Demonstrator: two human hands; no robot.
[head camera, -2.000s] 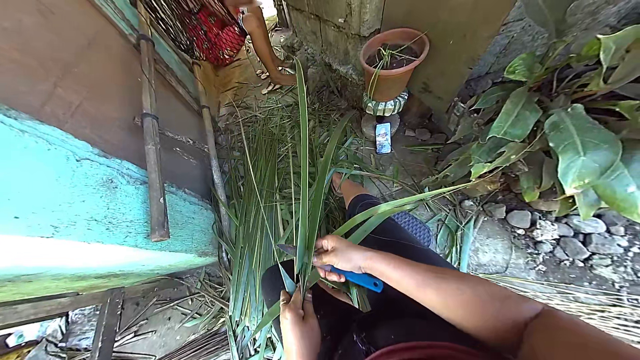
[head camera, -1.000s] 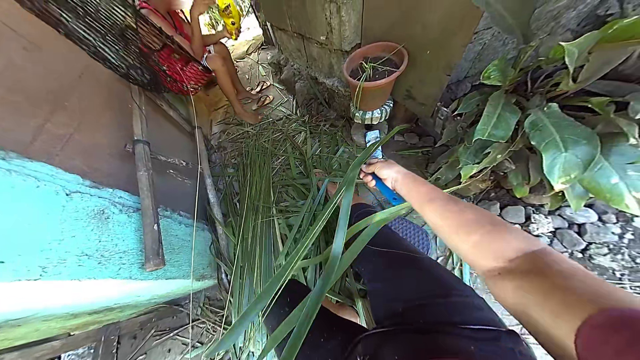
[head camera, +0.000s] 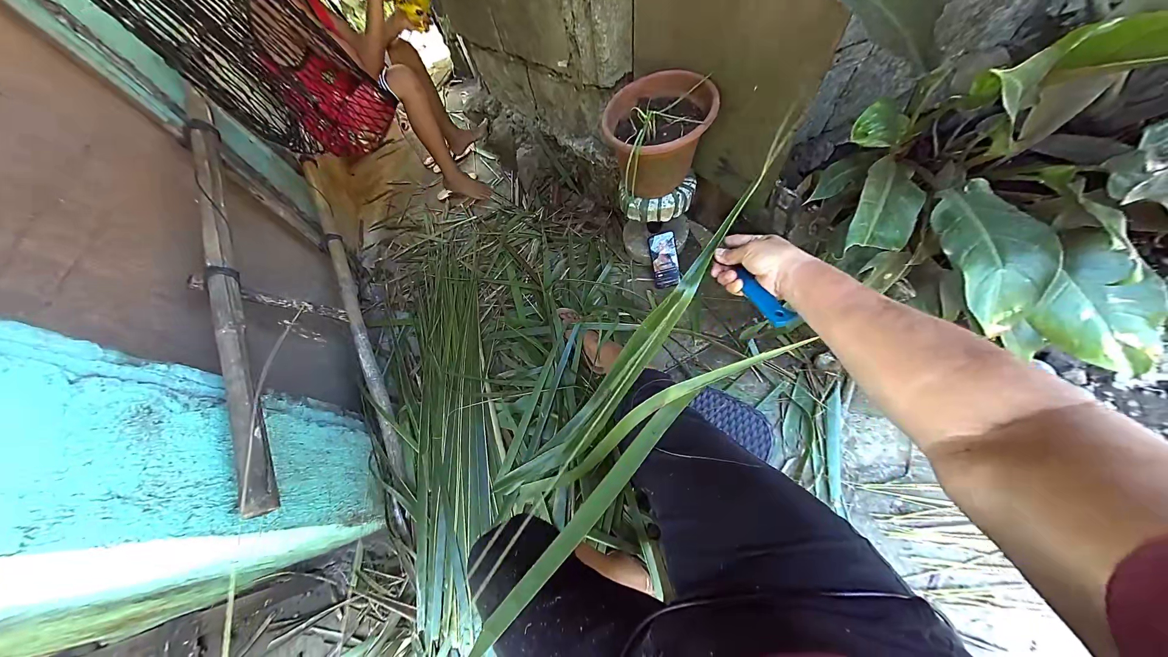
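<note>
My right hand is out at the end of my stretched arm, closed around the blue handle of a tool, probably a knife; its blade is not visible. The fingertips meet the edge of a long green palm leaf, which slants from upper right down toward my lap. More long leaf strips cross over my dark trousers. My left hand is out of view. Beside my left knee lies a bundle of narrow green leaf strips.
A terracotta pot stands on a striped base, with a phone below it. Leafy plants grow at right. Bamboo poles lean at left. A person sits in a net hammock. Cut leaves litter the ground.
Two seconds ago both my hands were together at the leaf above my lap. My right hand has since moved out to the upper right with the blue-handled tool, and my left hand has left view.
</note>
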